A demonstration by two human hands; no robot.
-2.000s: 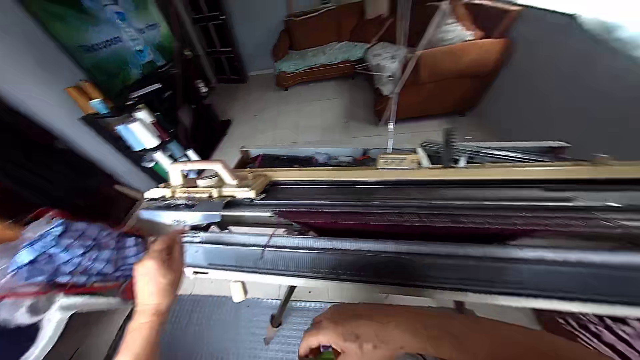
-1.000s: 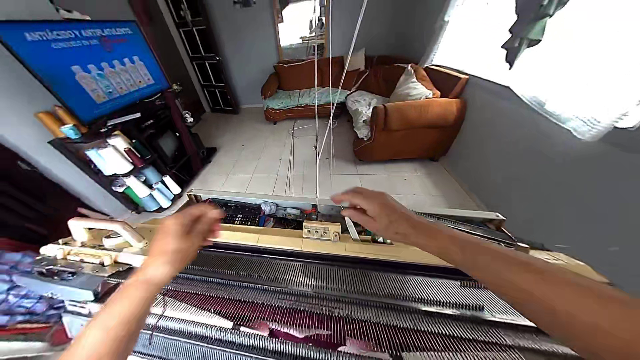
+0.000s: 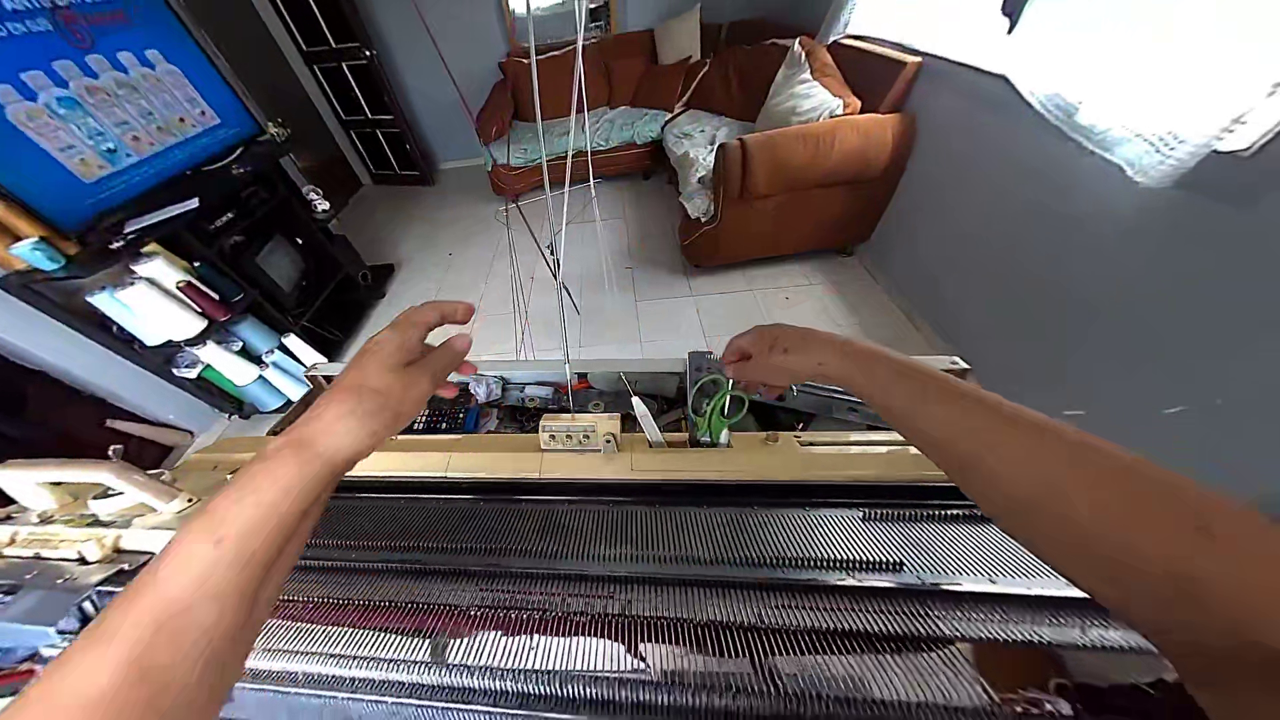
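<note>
A knitting machine with two needle beds (image 3: 620, 535) spans the lower view, dark red knitting (image 3: 400, 618) showing between the beds. Above the rear rail, my left hand (image 3: 415, 350) hangs with fingers apart and nothing in it. My right hand (image 3: 775, 358) is over the tool tray, its fingertips at green-handled scissors (image 3: 722, 412); whether they grip them or something else is unclear. A white-handled tool (image 3: 646, 420) leans beside the scissors. The beige row counter (image 3: 580, 432) sits on the rear rail. The carriage with its handle (image 3: 100, 480) rests at the far left.
Yarn strands (image 3: 562, 220) run upright behind the counter. Cones of yarn (image 3: 165, 310) fill a shelf at left, below a television (image 3: 110, 90). Brown sofas (image 3: 815, 180) stand beyond on the tiled floor. A calculator (image 3: 440, 420) lies in the tray.
Two seconds ago my left hand was by the carriage and my right was low in front of the machine; both are now over its rear side. The view has shifted greatly.
</note>
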